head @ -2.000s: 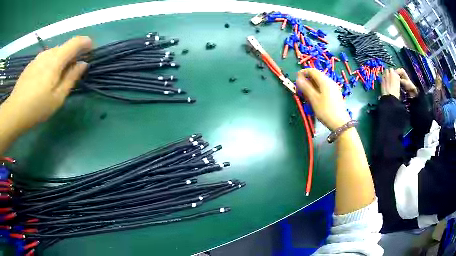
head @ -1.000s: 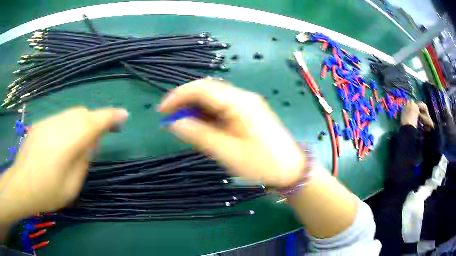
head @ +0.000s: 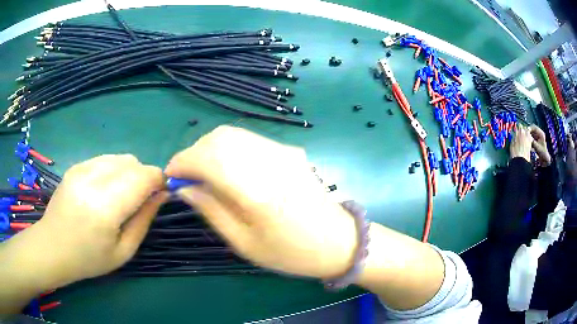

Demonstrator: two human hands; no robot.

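Note:
My left hand [head: 104, 212] and my right hand [head: 253, 202] meet fingertip to fingertip above the near bundle of black cables [head: 183, 243]. My right thumb and fingers pinch a blue part [head: 180, 183], which touches my left fingertips. My left fingers are closed; what they hold is hidden. The near bundle lies partly under both hands, with blue-and-red end pieces [head: 22, 207] at its left. The far bundle of black cables [head: 164, 54] has gold tips at the left and silver bands at the right. One cable lies crosswise on it.
A loose pile of blue-and-red end pieces [head: 452, 114] lies at right, beside a long red cable [head: 428, 196]. Small black caps [head: 335, 61] are scattered mid-table. A dark heap [head: 500, 92] lies beyond, near another person's hands [head: 530, 144]. A white strip [head: 253, 7] edges the bench.
My right hand has moved from the pile to the left, bringing a blue part. My left hand has left the far bundle and come near. Their fingertips now meet. The view has shifted left.

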